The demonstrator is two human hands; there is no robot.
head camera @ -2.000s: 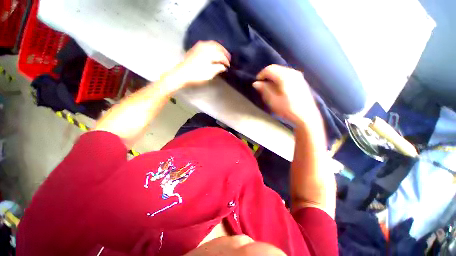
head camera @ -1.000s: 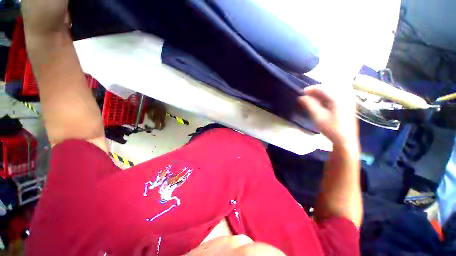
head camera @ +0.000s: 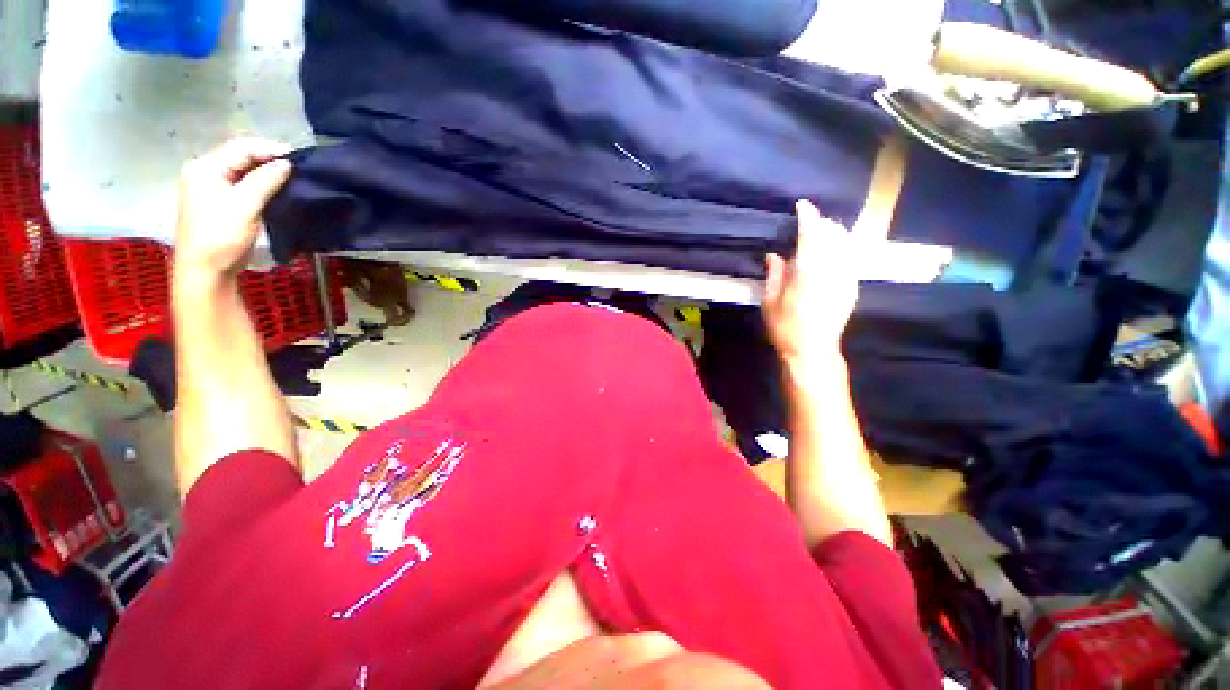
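Dark navy trousers (head camera: 540, 148) lie stretched lengthwise across the white cloth-covered table (head camera: 122, 128), along its near edge. My left hand (head camera: 232, 202) grips their left end at the near corner. My right hand (head camera: 812, 276) pinches the near edge towards the right end. The padded sleeve board (head camera: 688, 16) shows at the top edge, behind the trousers. The steam iron (head camera: 998, 115), with a cream handle and silver soleplate, rests on a dark pad right of the trousers.
A bright blue holder (head camera: 169, 24) is at the table's upper left. Red crates (head camera: 122, 290) stand under and beside the table at left. Heaped navy garments (head camera: 1066, 445) lie at the right. Black-and-yellow tape marks the floor. Another red crate (head camera: 1106, 647) is at lower right.
The trousers, earlier bunched and then lifted and extended, now lie flatter along the near table edge. My left hand came down from the upper left. The view has shifted, showing the blue holder.
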